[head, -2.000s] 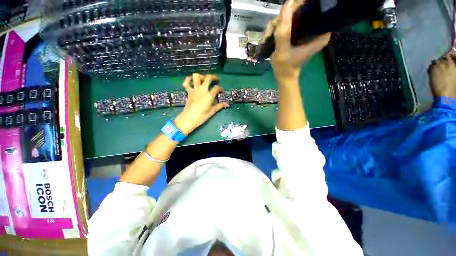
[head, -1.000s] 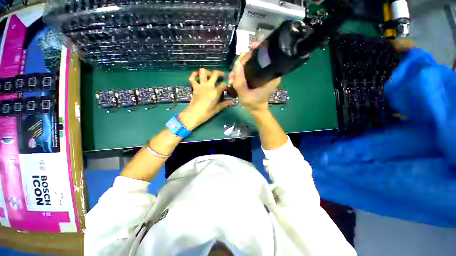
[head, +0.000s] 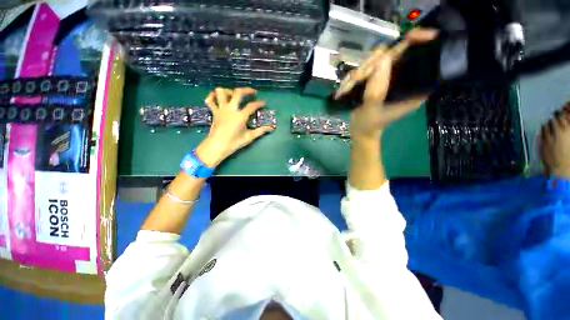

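Observation:
A row of small dark assembled units point(head: 177, 117) lies on the green mat, with a gap between the left part and the right part of the row point(head: 320, 126). My left hand point(head: 232, 122) rests over the left part, fingers spread on the units and hiding some of them. My right hand point(head: 381, 94) grips the black electric screwdriver point(head: 431, 65), raised and tilted in front of the screw feeder; it is blurred. The screwdriver's tip is hard to make out. A small pile of pale pieces point(head: 304, 167) lies at the mat's front edge.
A tall stack of clear blister trays point(head: 212, 44) stands at the back left. The silver-white feeder point(head: 353, 37) is behind my right hand. A black gridded tray point(head: 476, 134) is at right, beside a neighbour's blue sleeve point(head: 462, 219). A pink and white carton point(head: 69, 206) with black parts stands at left.
The screwdriver in my right hand has moved from over the row up and right toward the feeder. My left hand has shifted left, and a gap now shows in the row.

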